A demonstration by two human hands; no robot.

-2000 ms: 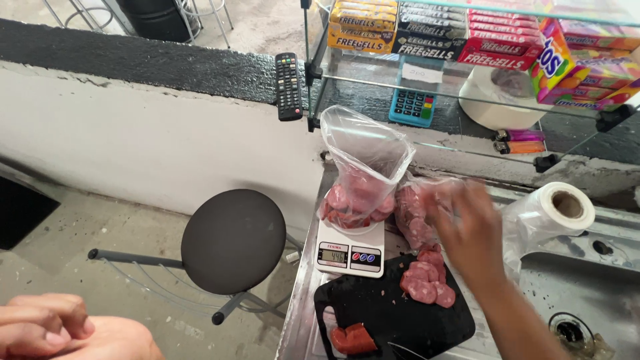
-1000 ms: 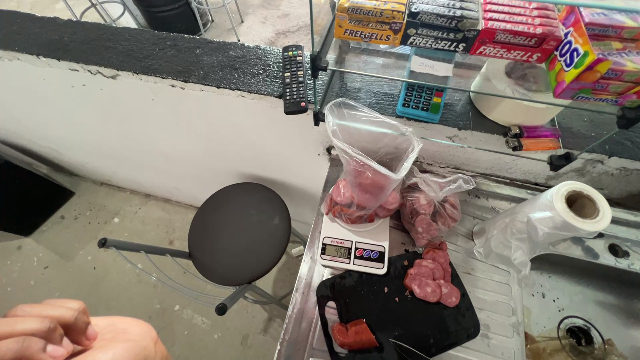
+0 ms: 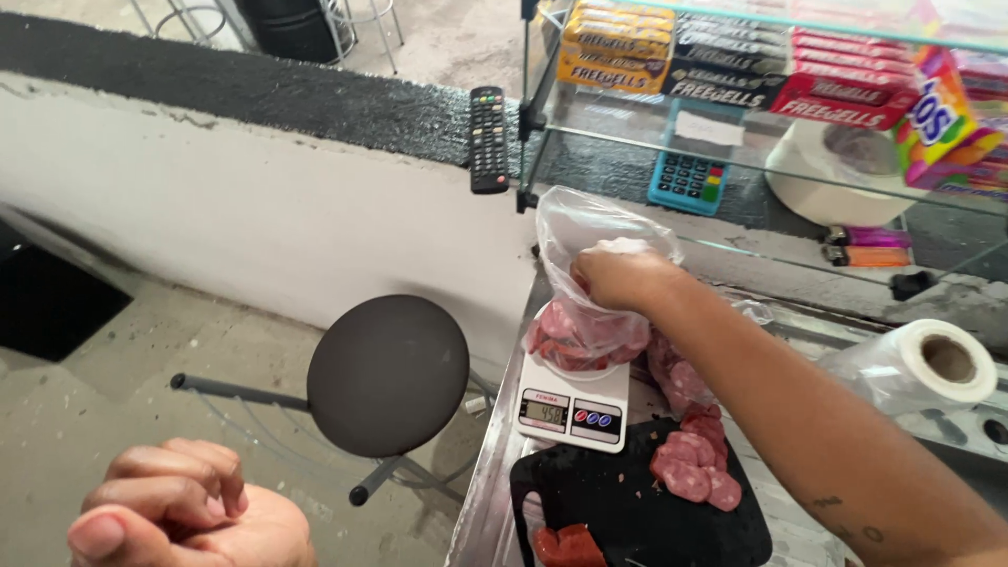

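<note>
My right hand (image 3: 618, 276) reaches into the mouth of a clear plastic bag (image 3: 563, 224), its fingertips hidden by the film. The bag holds sliced sausage (image 3: 583, 331) and stands on a white digital kitchen scale (image 3: 573, 405) with a lit display. A second bag of slices (image 3: 673, 378) lies beside it, partly behind my forearm. On a black cutting board (image 3: 630, 496) are loose sausage slices (image 3: 697, 465) and an uncut sausage piece (image 3: 568, 545). Away from these, my left hand (image 3: 193, 504) is palm up over the floor at lower left, fingers curled, nothing seen in it.
A roll of plastic bags (image 3: 937, 362) lies on the steel sink top at right. Glass shelves (image 3: 740, 169) with candy boxes (image 3: 614, 47) overhang the back. A remote control (image 3: 488, 142) rests on the black ledge. A round black stool (image 3: 387, 376) stands left of the counter.
My right hand was over the second bag two seconds ago, out of view one second ago, and is now in the mouth of the bag on the scale. My left hand stays at lower left.
</note>
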